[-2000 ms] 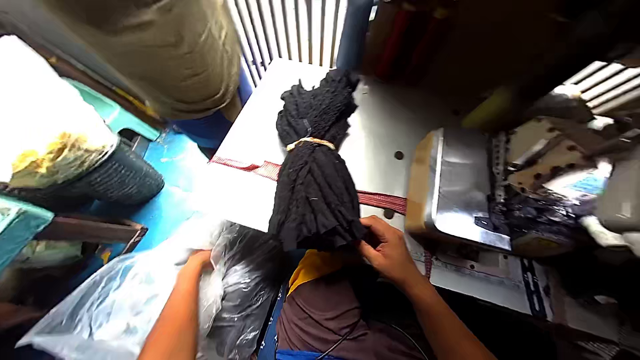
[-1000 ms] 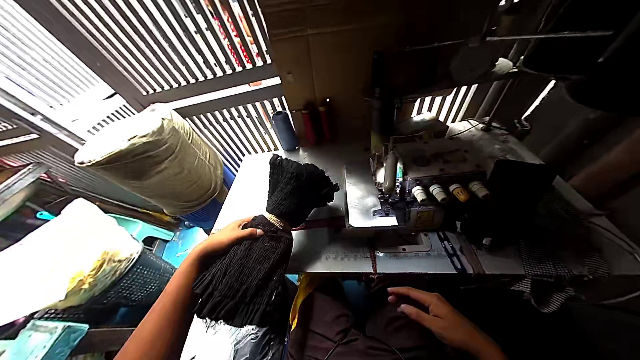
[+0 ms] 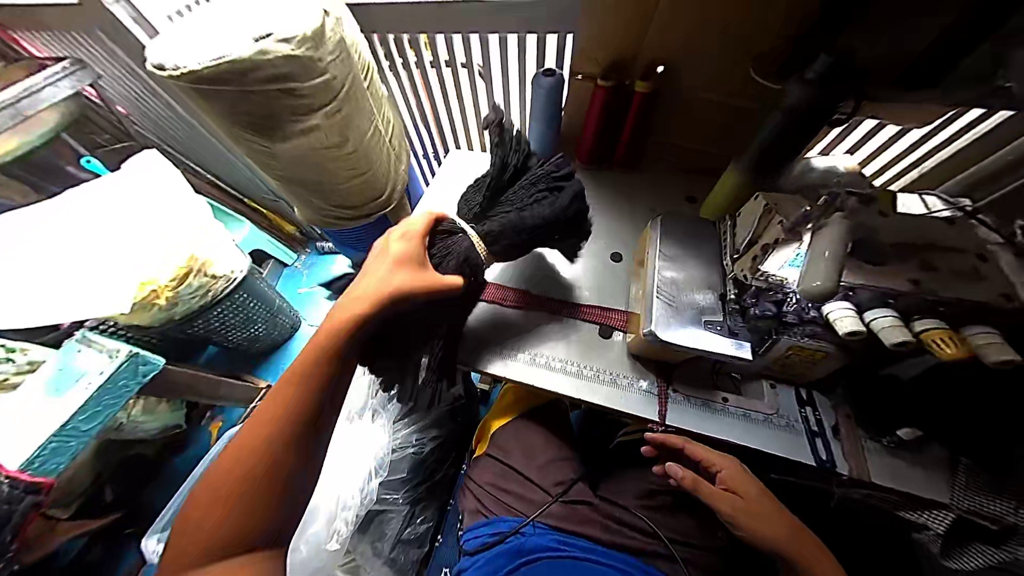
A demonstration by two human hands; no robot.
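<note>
My left hand (image 3: 404, 264) grips a bundle of black knitted fabric strips (image 3: 528, 200) at its tie, a pale band (image 3: 472, 240). One end of the bundle fans out over the table; the other hangs over its left edge. Beneath the bundle, a red-and-black woven strip (image 3: 552, 306) runs across the metal tabletop to an industrial sewing machine (image 3: 692, 280). My right hand (image 3: 708, 480) is at the table's front edge, fingers apart and holding nothing, close to the lower end of a narrow dark red strip (image 3: 662, 400). A clear plastic bag (image 3: 360, 456) lies below the bundle.
Blue (image 3: 546, 112) and red thread cones (image 3: 598, 120) stand at the table's back. A tall cloth-wrapped roll (image 3: 288, 112) stands behind on the left. A dark perforated basket (image 3: 240, 316) with a white sack is farther left. Several capped thread guides (image 3: 888, 326) project from the machine.
Two seconds ago the bundle lay flat on the table with my right hand at its lower end and my left in the plastic bag. Now my left hand holds it, and my right is off it.
</note>
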